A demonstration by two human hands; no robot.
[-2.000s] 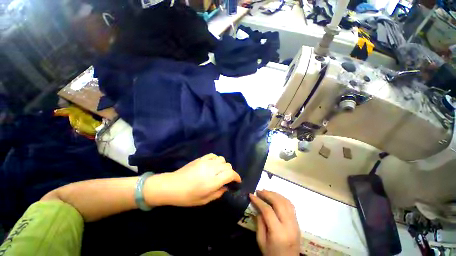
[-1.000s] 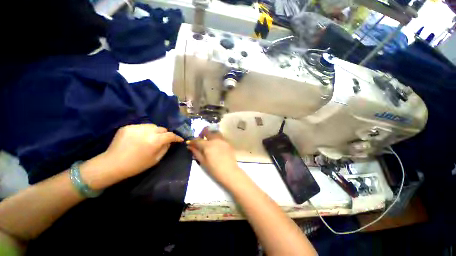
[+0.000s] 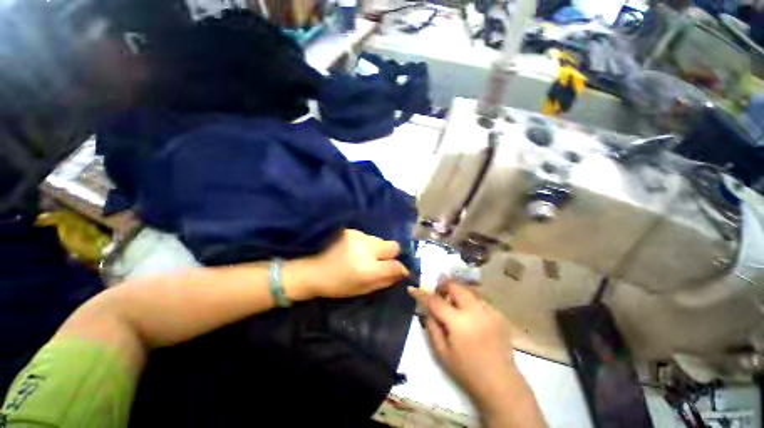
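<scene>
A navy garment piece [image 3: 251, 184] lies bunched on the table left of the cream sewing machine [image 3: 586, 192]. A black fabric panel [image 3: 327, 359] joins it below and hangs toward my lap. My left hand [image 3: 360, 266] rests on the cloth and pinches its edge near the needle area. My right hand [image 3: 465, 326] is just right of it, thumb and fingertips at the same cloth edge. The presser foot area [image 3: 440, 230] is just above my fingertips; the needle is too blurred to make out.
A black mobile phone [image 3: 607, 364] lies under the machine arm. A black and navy cloth heap [image 3: 243, 67] is at the back left. A yellow item [image 3: 75, 236] is at the left table edge. Small metal parts [image 3: 687, 393] lie at the lower right.
The view has swung left since a second ago, so the machine appears farther right. Both hands remain together at the cloth edge, now slightly below the presser foot area.
</scene>
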